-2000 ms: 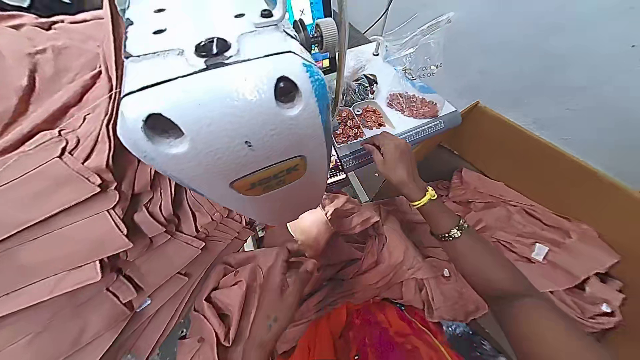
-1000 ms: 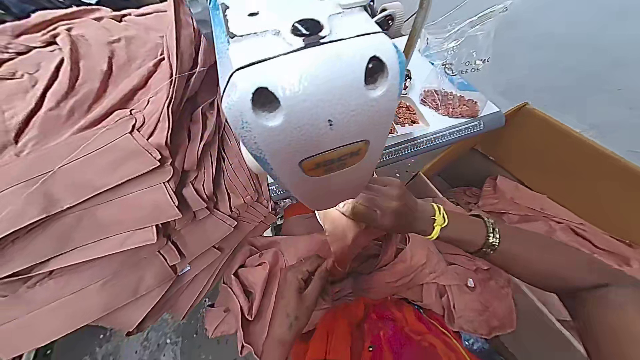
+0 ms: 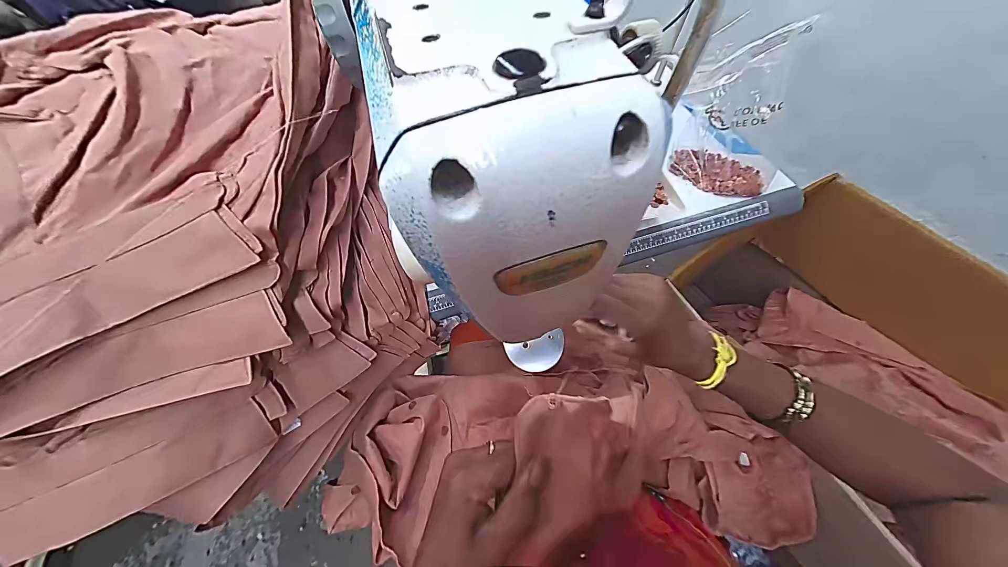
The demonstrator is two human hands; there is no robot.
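A pinkish-brown shirt with small buttons lies bunched below the white head of a Jack sewing machine. My left hand grips the shirt's fabric at the lower middle, a raised fold of it between thumb and fingers. My right hand, with a yellow band and a metal bracelet at the wrist, is at the right of the machine head, just beside the round metal plate. Its fingers are bent near the cloth, and the machine partly hides them; whether they hold anything does not show.
Many folded garments of the same cloth hang in a stack at the left. Behind my right hand, a tray with a ruler edge holds reddish buttons beside a clear plastic bag. A cardboard box with more garments stands at the right.
My right hand has moved from the button tray to beside the machine head. My left hand stays on the shirt, where a fold now stands raised. The view has shifted left.
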